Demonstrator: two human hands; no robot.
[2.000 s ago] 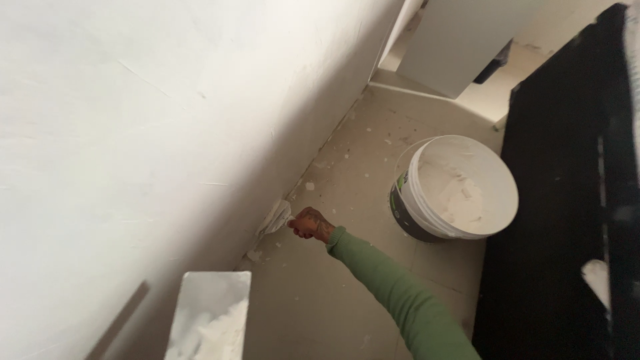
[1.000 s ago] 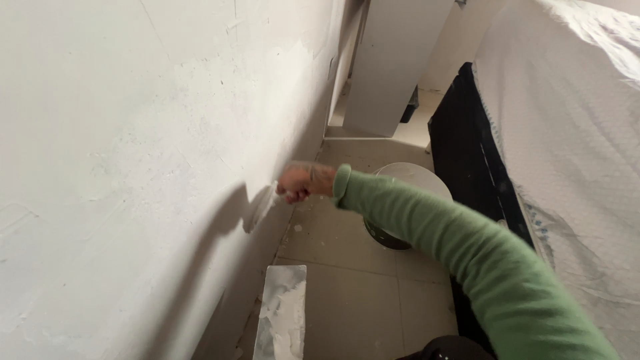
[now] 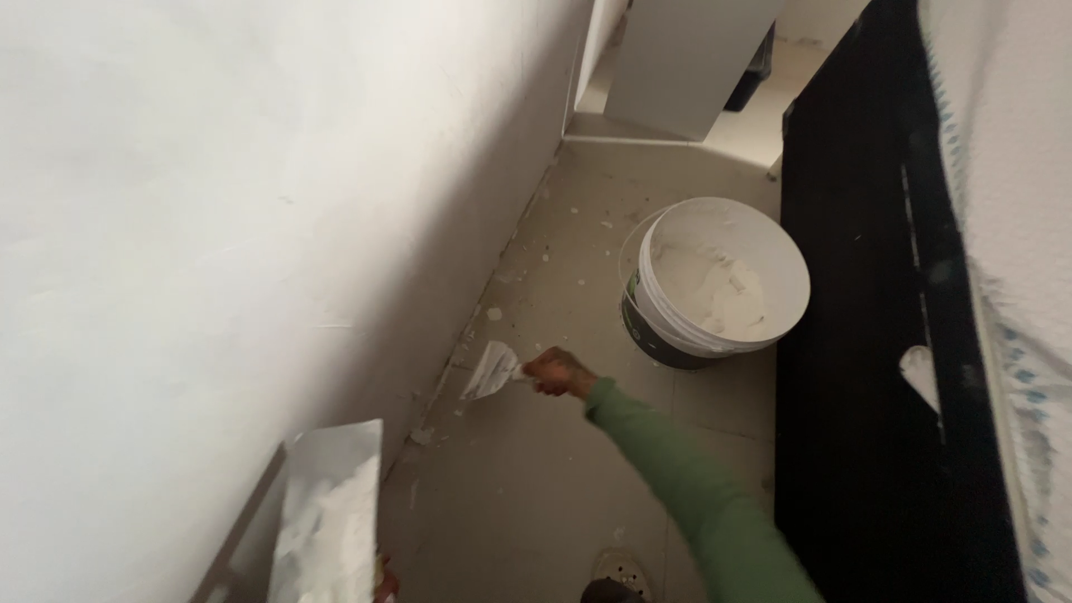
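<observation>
My right hand, at the end of a green sleeve, grips a putty knife whose blade is smeared white and hangs over the floor beside the wall's foot. At the lower left, a wide metal plastering blade bears a layer of white filler. Only a few fingers of my left hand show at that blade's right edge, holding it from below. A white wall fills the left side. To the right of my right hand stands a bucket partly filled with white compound.
A black bed base or box with a pale patterned cover runs along the right. A white panel and a dark bin stand at the far end. White specks dot the tiled floor. A light clog shows below.
My right hand with the putty knife has come away from the wall and down over the floor. The bucket, partly covered by my arm one second ago, shows fully. The view has shifted.
</observation>
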